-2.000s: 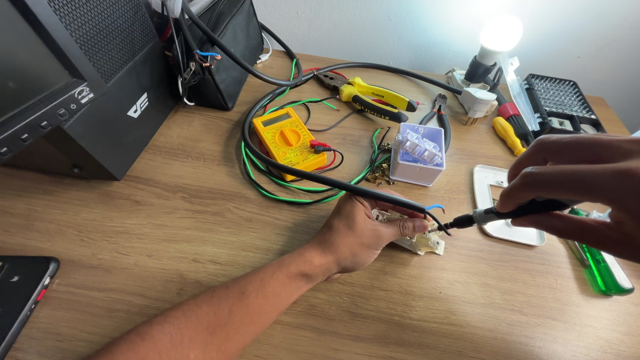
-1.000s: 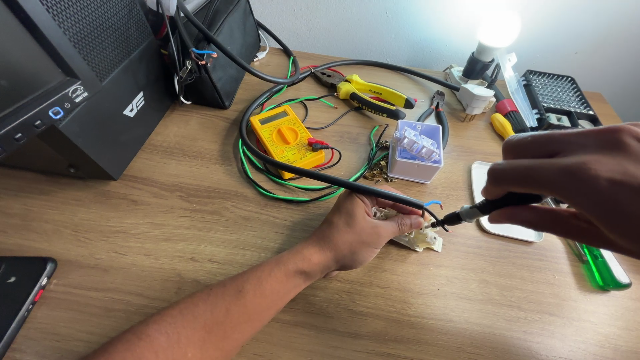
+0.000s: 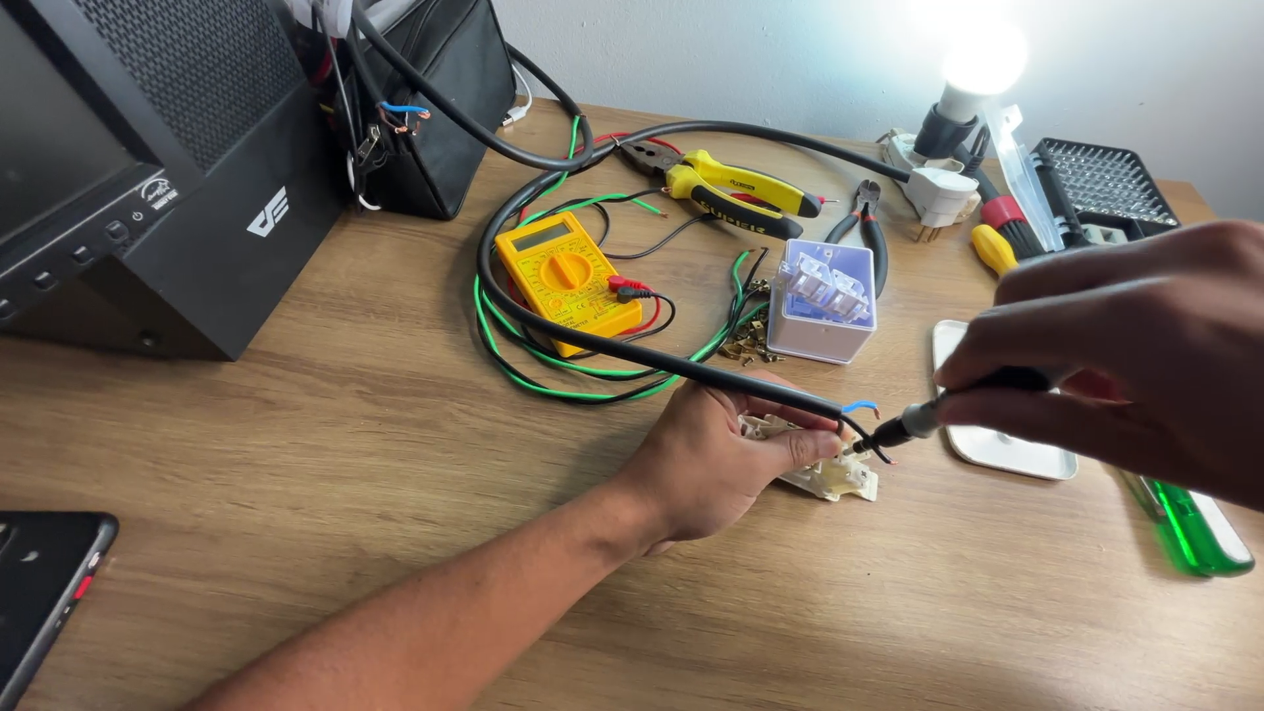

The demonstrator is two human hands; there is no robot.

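Note:
My left hand grips a cream plastic electrical fitting against the wooden desk, its thumb on top. The end of a black sheathed cable lies over that hand, with a blue wire and dark wires sticking out beside the fitting. My right hand is closed around a screwdriver with a dark and grey shaft. The tool's tip points down left to the fitting, by the thumb; whether it sits in a screw is hidden by the wires.
Behind the hands lie a yellow multimeter, yellow-black pliers, diagonal cutters, brass pieces and a clear-lidded box. A white frame and a green-handled tool are right; a lit bulb stands behind. A phone lies left.
My right hand has shifted its grip on the screwdriver and moved a little over the past two seconds. My left hand stays on the fitting.

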